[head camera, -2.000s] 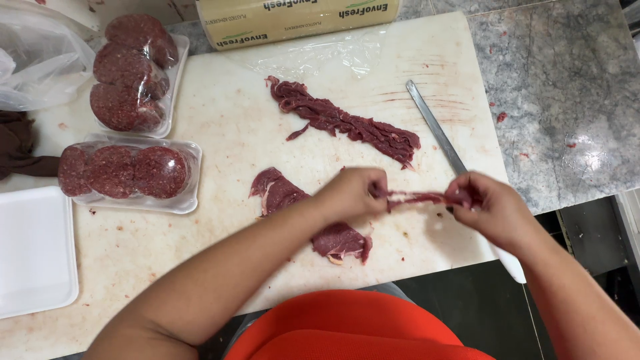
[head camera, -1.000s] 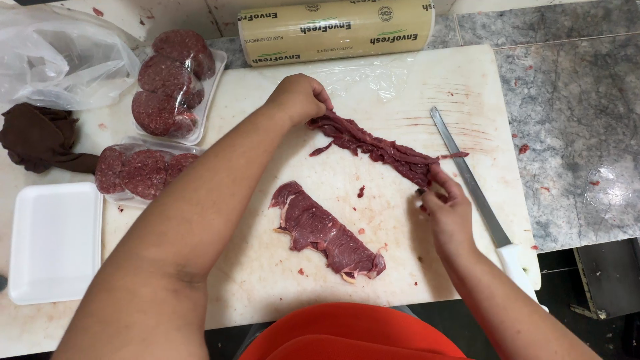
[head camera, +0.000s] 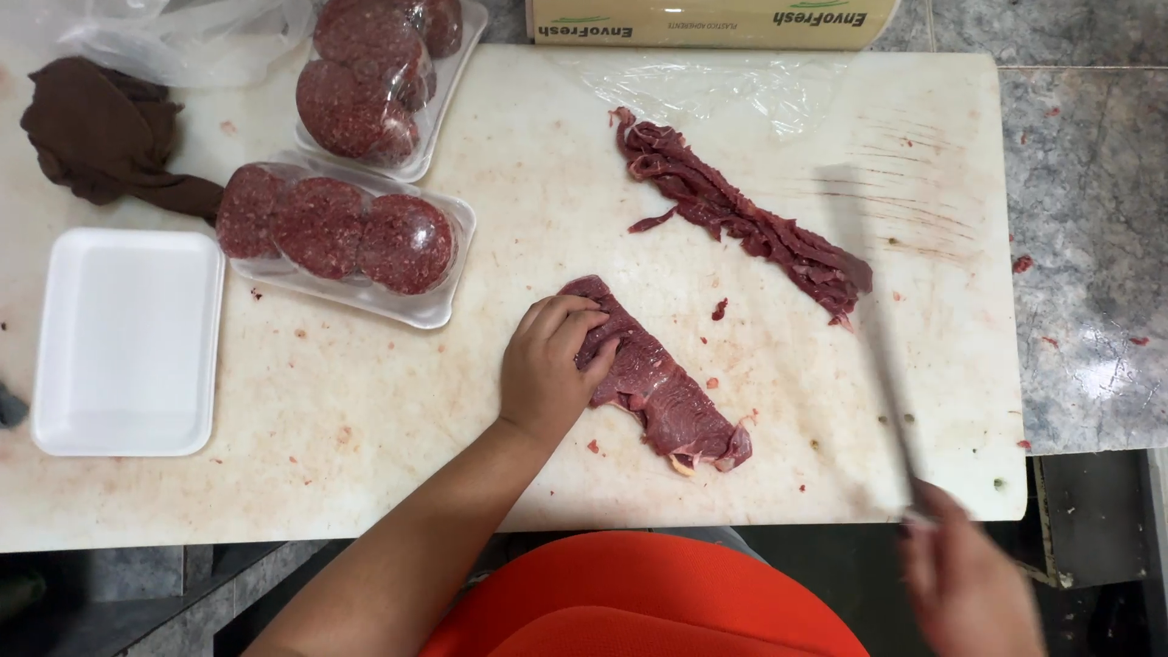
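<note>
My left hand (head camera: 555, 360) presses down on the upper left end of a flat piece of raw meat (head camera: 671, 397) lying on the white cutting board (head camera: 383, 438). At the lower right, my right hand (head camera: 963, 570) grips the handle of a long knife (head camera: 881, 356), its blade blurred and pointing away from me over the board. A pile of thin meat strips (head camera: 748, 219) lies diagonally beyond the flat piece, left of the blade. Small meat scraps (head camera: 720, 309) are scattered between the two.
Two film-wrapped trays of ground meat patties (head camera: 319, 228) stand at the left, beside an empty white foam tray (head camera: 128, 342) and a brown cloth (head camera: 100, 132). A box of cling film (head camera: 712, 20) stands behind the board. Loose clear film (head camera: 730, 87) lies in front of it.
My left hand has moved from the strip pile to the flat piece of meat. My right hand has left the pile and taken up the knife, which lay on the board before.
</note>
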